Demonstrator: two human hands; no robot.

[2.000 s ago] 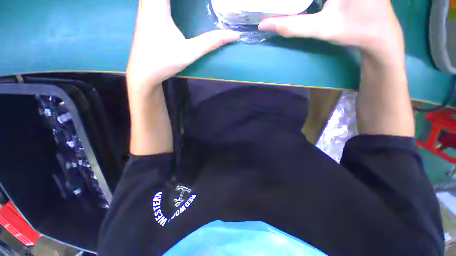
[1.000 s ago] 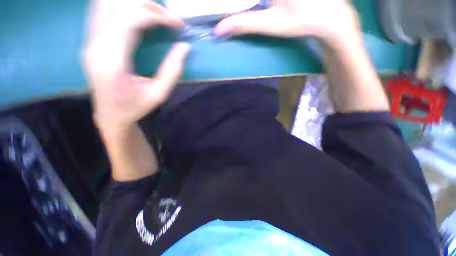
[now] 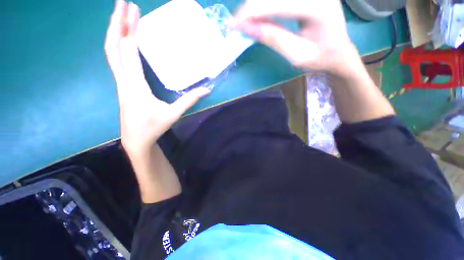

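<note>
A white rounded-square card reader housing (image 3: 178, 43) lies on the green bench with its plain white face up, turned at an angle. Clear crinkly plastic (image 3: 224, 73) shows under its lower right edge and at its upper right. A short white strip (image 3: 238, 44) sticks out from its right edge. My left hand (image 3: 142, 101) holds the housing, fingers along its left side and thumb at its lower corner. My right hand (image 3: 305, 40) is motion-blurred, its fingertips pinched at the strip's upper end.
Green bench (image 3: 61, 101) with a curved front edge. A grey round device (image 3: 374, 7) with a black cord stands at upper right. A black bin (image 3: 66, 188) of small shiny parts is below left. Clear bags (image 3: 320, 111) are below the edge; a red stool (image 3: 432, 66) is at right.
The view has shifted and more of the bench shows. The housing is now turned at an angle and almost fully visible. My right hand has moved from its lower edge to its right side.
</note>
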